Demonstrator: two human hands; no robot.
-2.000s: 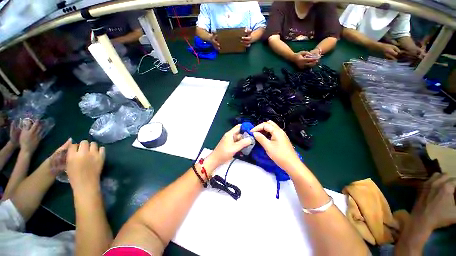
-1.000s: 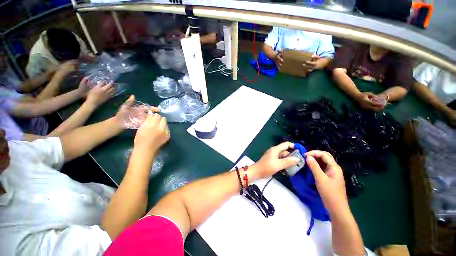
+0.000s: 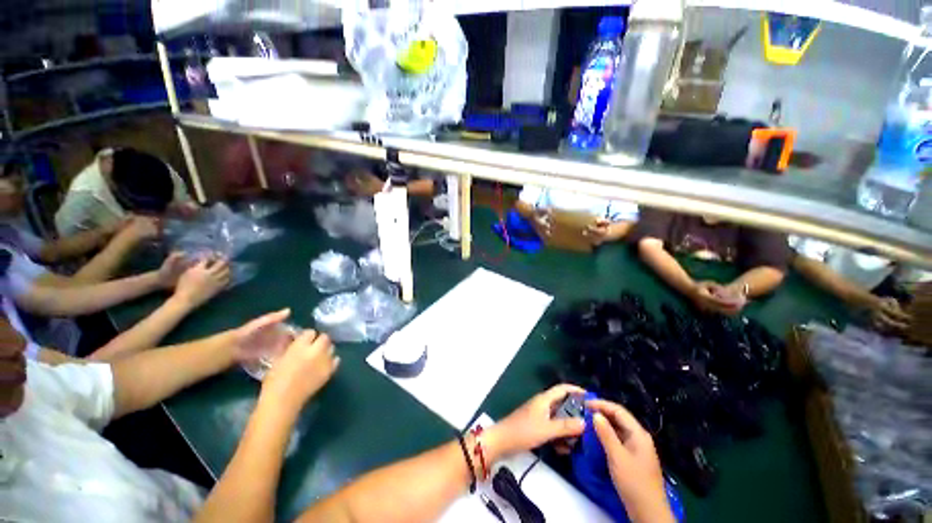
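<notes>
My left hand (image 3: 542, 417) holds a small dark grey block (image 3: 569, 409), which looks like a power adapter, between thumb and fingers. A thin black cable (image 3: 519, 494) runs from it and lies coiled below my left wrist. My right hand (image 3: 625, 449) holds a bright blue cloth (image 3: 598, 472) against the block; the rest of the cloth hangs beneath that hand. A white sheet (image 3: 560, 501) lies under my hands, cut off by the bottom edge.
A second white sheet (image 3: 491, 322) bears a round white-and-dark device (image 3: 405, 360). A black adapter pile (image 3: 674, 373) lies to the right, beside a cardboard tray (image 3: 818, 434). Plastic bags (image 3: 363, 312) lie left. A shelf (image 3: 511, 169) with bottles spans above. People sit around the table.
The view has tilted up and shows the shelf top; my hands appear lower in the picture. The block and cloth are still held. The neighbour's hands on the left still handle clear plastic.
</notes>
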